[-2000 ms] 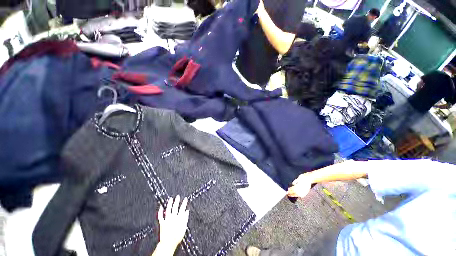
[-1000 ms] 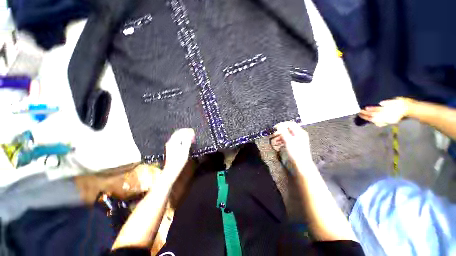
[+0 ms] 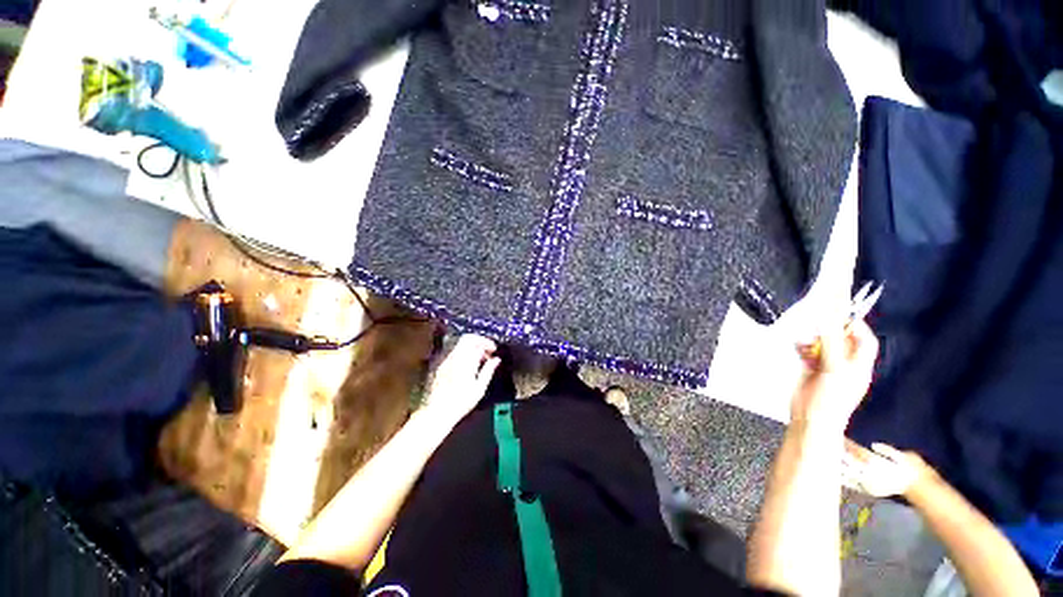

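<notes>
A dark grey tweed jacket lies spread on the white table, its speckled hem towards me. My left hand is at the hem left of the centre placket, fingers bent; whether it grips the edge is not clear. My right hand is raised right of the jacket, off the cloth, and holds small metallic snips with the points up. The jacket's collar is out of the picture at the top.
A teal corded tool lies at upper left, a blue item beyond it. A black corded tool is on the wooden board. Navy garments lie at right. Another person's hand is near my right wrist.
My view has shifted down to the hem and table edge. My right hand has left the hem and moved right; the snips now show in it. My left hand stays by the hem.
</notes>
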